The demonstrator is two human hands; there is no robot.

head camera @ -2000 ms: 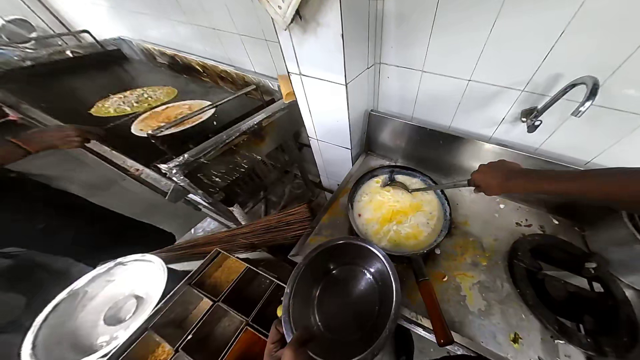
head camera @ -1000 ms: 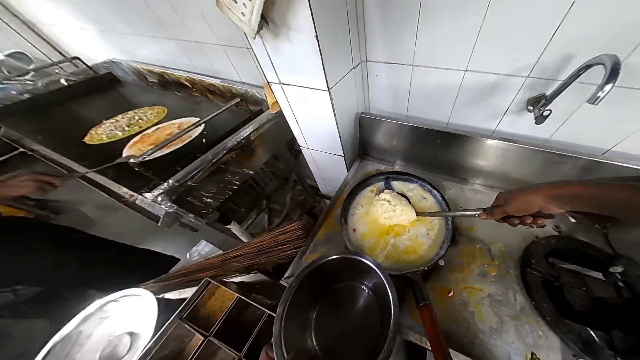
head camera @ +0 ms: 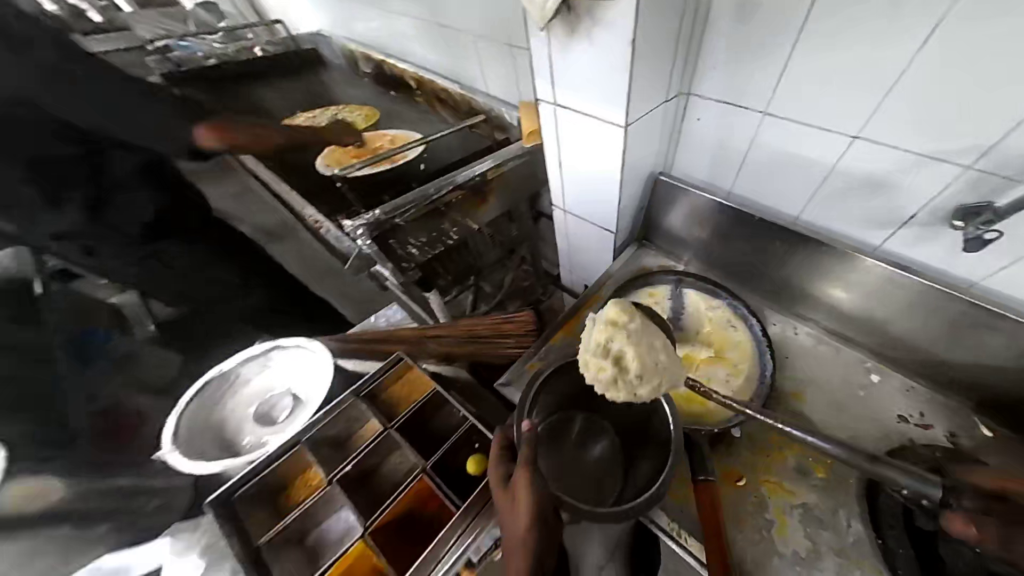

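My right hand (head camera: 980, 504), blurred at the right edge, grips the handle of a metal ladle (head camera: 808, 436). The ladle bears a big lump of pale scrambled egg (head camera: 628, 352) and hangs over the rim of an empty-looking steel pot (head camera: 604, 500). My left hand (head camera: 524, 492) holds that pot by its left rim, fingers outside and thumb over the edge. Behind the pot sits a dark frying pan (head camera: 768, 348) with a wooden handle (head camera: 710, 520); milky yellow egg mixture (head camera: 724, 356) is spread in it.
A divided metal spice box (head camera: 364, 480) and a round metal lid (head camera: 248, 400) are at left, beside a stick broom (head camera: 448, 340). Another person's arm (head camera: 264, 136) reaches over a griddle (head camera: 240, 84) with two flatbreads. A burner (head camera: 888, 520) and a wall tap (head camera: 976, 224) stand at right.
The ladle has lifted the lump of egg out of the pan and over to the steel pot. The co-worker's arm has reached farther over the griddle. The view has shifted.
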